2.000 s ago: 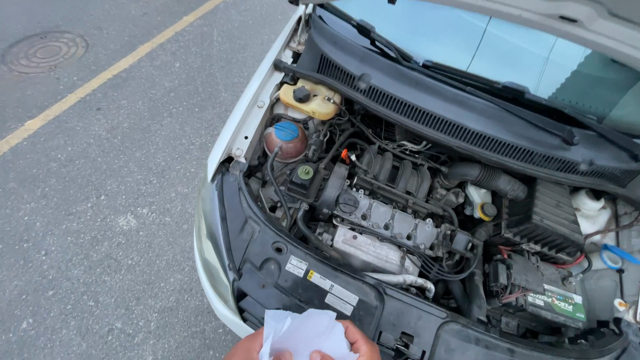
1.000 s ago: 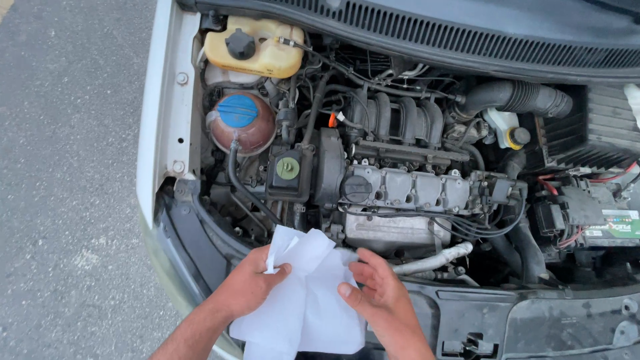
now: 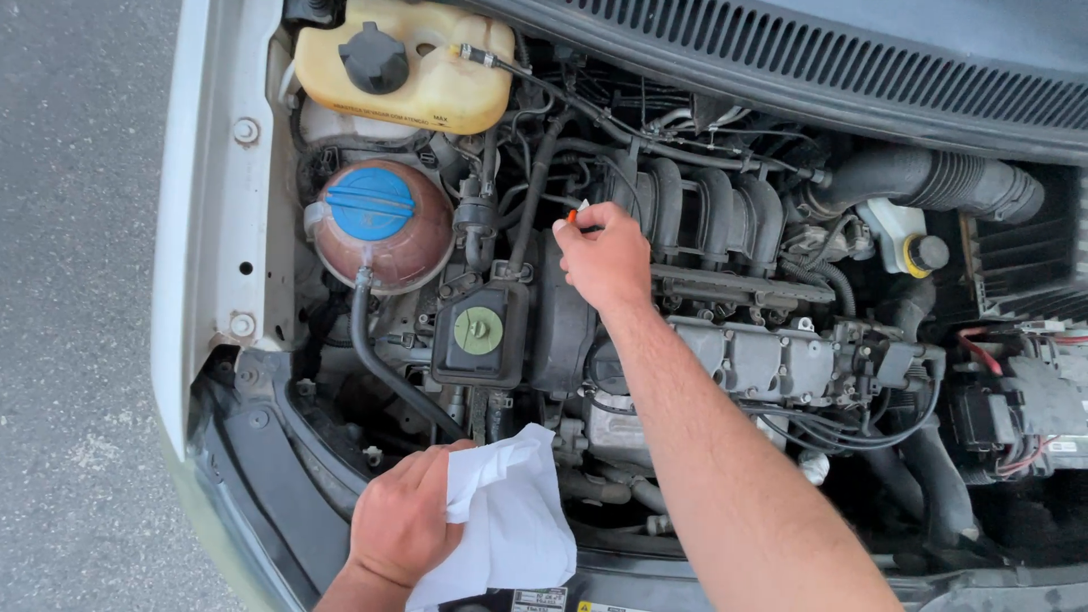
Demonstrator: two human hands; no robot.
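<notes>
My left hand [image 3: 408, 514] grips a folded white paper towel [image 3: 510, 518] over the front edge of the engine bay. Out over the engine reaches my right hand [image 3: 605, 255], its thumb and forefinger pinched on the orange dipstick handle [image 3: 572, 217]; a small white piece shows beside the fingertips. Whether the dipstick is seated or raised cannot be told, as its lower part is hidden. To the right of this hand lies the black intake manifold [image 3: 714, 212]. The green-capped power steering reservoir [image 3: 478, 331] sits to its lower left.
At the left are the coolant tank [image 3: 391, 255] with a blue cap and the yellowed washer fluid reservoir [image 3: 408, 64]. The battery [image 3: 1020, 416] and its cables are at the right. The white fender edge [image 3: 221, 212] borders the bay, with asphalt beyond.
My right hand has left the paper towel and moved up and away to the orange handle. My left hand keeps the towel. The view has come closer over the engine.
</notes>
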